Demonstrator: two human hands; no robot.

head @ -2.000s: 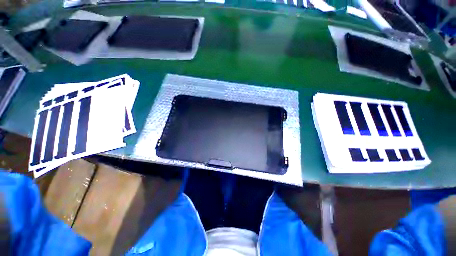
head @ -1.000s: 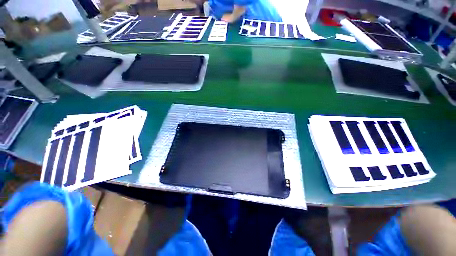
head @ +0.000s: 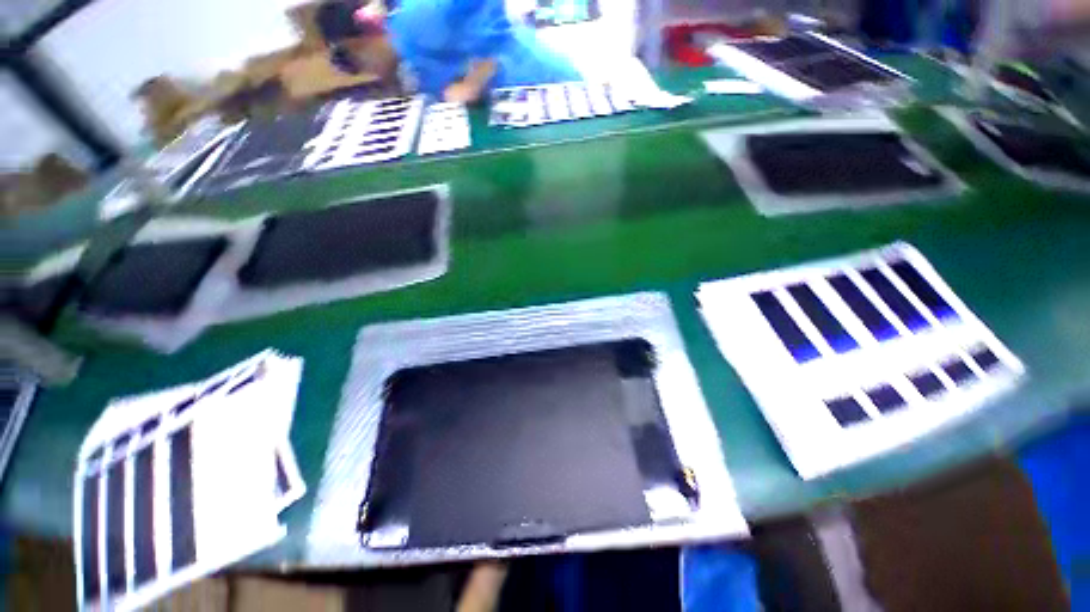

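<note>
A flat black panel unit (head: 514,448) lies on a silvery bubble wrap mat (head: 526,320) near the bench's front edge. Bright patches show at its two near corners. Fanned white sticker sheets (head: 237,478) with long black bars lie left of it. A neater white sticker stack (head: 777,395), with blue-ended bars above small black rectangles, lies right of it. Neither of my hands can be made out. A small skin-coloured sliver shows at the bottom edge below the panel; I cannot tell what part it is.
Other black panels (head: 347,239) lie on pale sheets farther across the green bench (head: 550,251), left and right (head: 837,161). More sticker sheets (head: 371,129) lie at the back. Another person's blue sleeve (head: 460,42) and hand (head: 470,81) are behind them. Brown cardboard is below the edge.
The view has tilted and turned, so more of the far side shows. My forearms have left the bottom corners; a blue sleeve remains at the right. The panel and sheets keep their arrangement.
</note>
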